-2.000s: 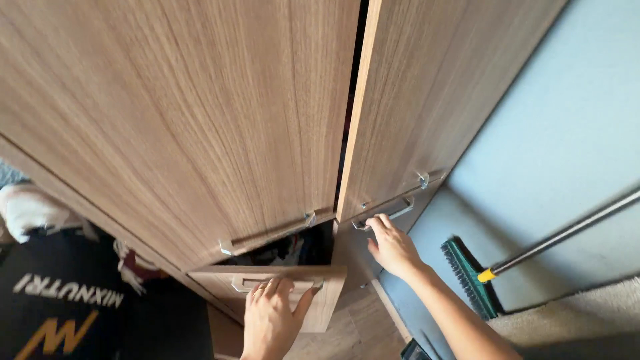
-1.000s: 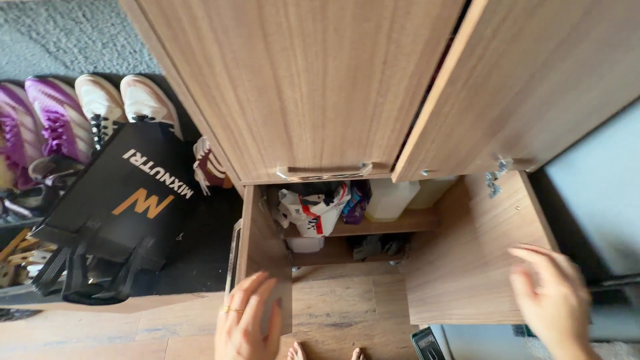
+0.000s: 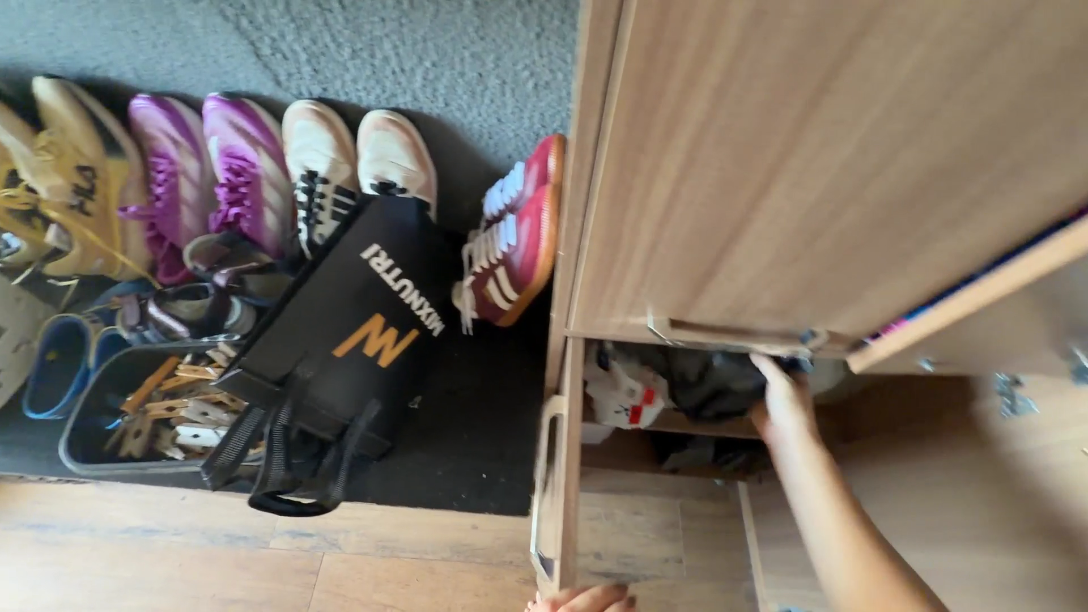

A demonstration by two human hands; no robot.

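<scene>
My right hand [image 3: 782,395] reaches into the opened lower cabinet, at a crumpled black plastic bag [image 3: 714,378] on the shelf; the fingers are partly hidden, so its grip is unclear. A white bag with red marks [image 3: 627,395] lies left of the black one. My left hand [image 3: 586,598] is at the bottom edge of the frame, its fingers by the lower end of the left cabinet door [image 3: 568,501], which stands open and seen edge-on. Much of that hand is cut off. Below the shelf, dark items [image 3: 705,453] sit in a lower compartment.
Above the opening is a closed wooden door [image 3: 748,170] with a metal handle. The right lower door [image 3: 952,518] stands open. To the left, several shoes [image 3: 246,170], a black carrier bag [image 3: 340,314] and a plastic tub [image 3: 76,442] of clothespins rest on a black surface above the wooden floor [image 3: 399,552].
Both lower doors have swung open since the oldest frame. My right hand has moved from the right door into the cabinet. The view has shifted left.
</scene>
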